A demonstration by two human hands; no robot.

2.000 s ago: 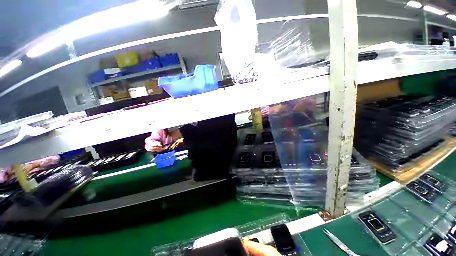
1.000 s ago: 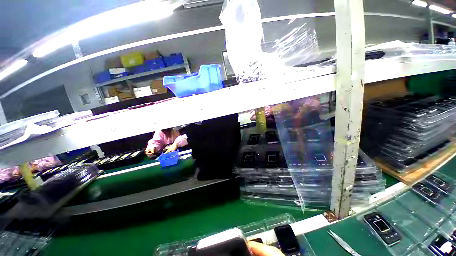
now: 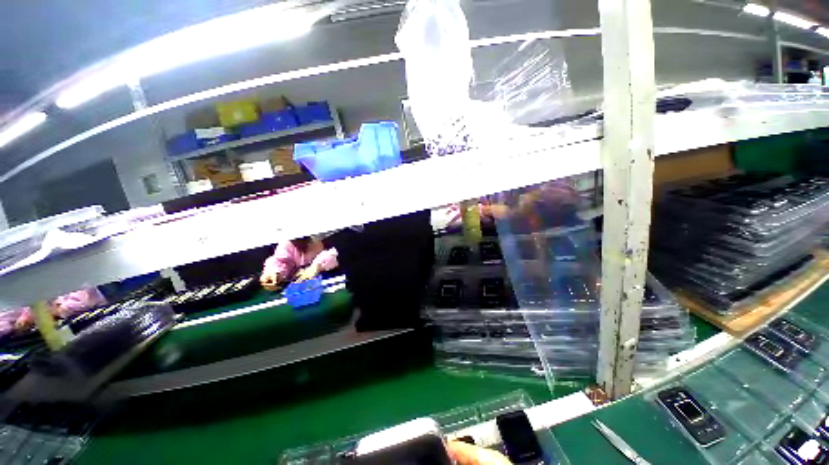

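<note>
A mobile phone (image 3: pixel 400 447) with a dark face and a pale, bright top edge is at the bottom edge, partly cut off. A finger of my right hand (image 3: pixel 476 453) is against its right side; the rest of that hand is below the picture. My left hand is not in view. A clear tray (image 3: pixel 486 408) lies around and behind the phone, with a dark handset (image 3: pixel 519 436) in its right part. Scissors (image 3: pixel 621 444), with only slim silver blades showing, lie on the green bench to the right.
A neighbouring clear tray (image 3: pixel 741 390) with several phones is at the right. A white post (image 3: pixel 625 209) rises from the bench, with stacked trays (image 3: pixel 564 341) behind it. A white shelf (image 3: pixel 273 222) crosses above, bearing a blue bin (image 3: pixel 354 153). A person's pink sleeves (image 3: pixel 289 257) show beyond.
The whole view shifts slightly as the head moves. My right finger stays against the phone, and the scissors and trays lie as before.
</note>
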